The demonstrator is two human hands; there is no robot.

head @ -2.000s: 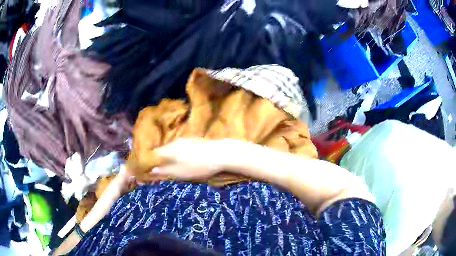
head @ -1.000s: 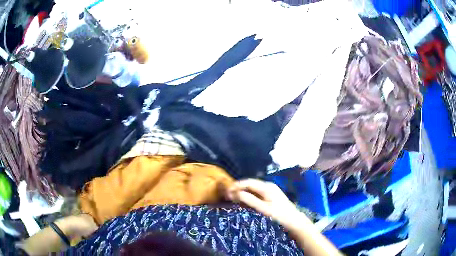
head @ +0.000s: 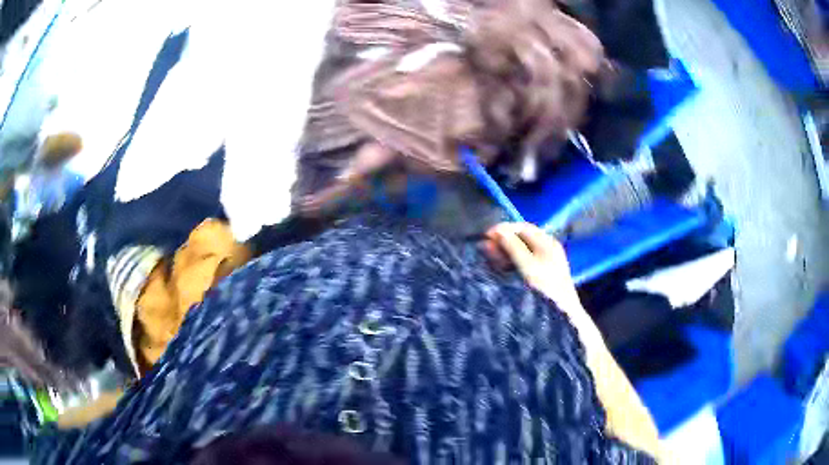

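Observation:
The mustard-brown garment piece [head: 182, 281], with a check lining [head: 132, 277] at its left edge, lies bunched at the left against my dark patterned top. My right hand [head: 529, 252] is off it, fingers curled beside the blue basket [head: 636, 238] on the right. Whether it grips anything is unclear. My left hand [head: 91, 411] is a small blurred patch of skin low at the left edge, below the brown piece. Its fingers cannot be made out.
Large white pieces [head: 245, 100] and black cloth [head: 68, 263] lie at the upper left. A mauve-brown heap of cloth [head: 427, 91] is ahead. Several blue baskets and a white scrap [head: 686, 277] are at the right, beside grey floor [head: 764, 173].
The view has swung right, so the brown piece now sits farther left. My right hand has come off the brown piece and is out beside the blue basket.

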